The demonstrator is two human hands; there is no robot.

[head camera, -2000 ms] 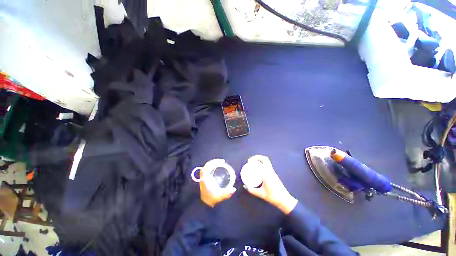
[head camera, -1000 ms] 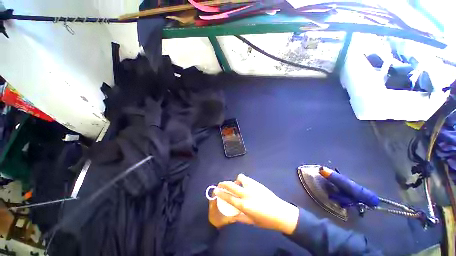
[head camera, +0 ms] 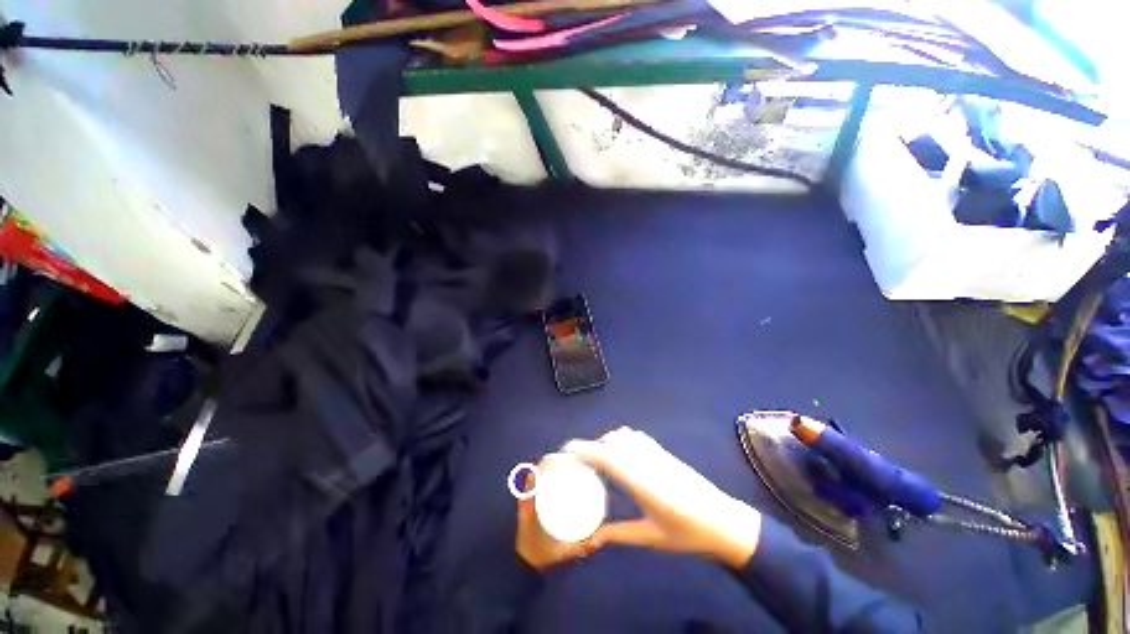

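Observation:
A water bottle (head camera: 571, 498) with a round white lid and a ring loop at its left stands upright close in front of me, seen from above. My left hand (head camera: 537, 535) is wrapped around its left side, partly hidden by the lid. My right hand (head camera: 659, 492) reaches from the right, with fingers at the lid's upper edge and thumb at its lower right. The bottle's body is hidden under the lid and hands.
A smartphone (head camera: 576, 346) lies on the navy table cover (head camera: 706, 297). Dark garment pieces (head camera: 359, 359) are heaped at left. A steam iron (head camera: 843, 474) rests at right with its hose running right. A white bin (head camera: 923, 254) with dark pieces stands back right, beside a green frame (head camera: 644, 74).
Two seconds ago my hands were apart, the right one holding the white lid. The lid is now on the bottle. Since one second ago my right hand's fingers have moved off the lid's top to its rim.

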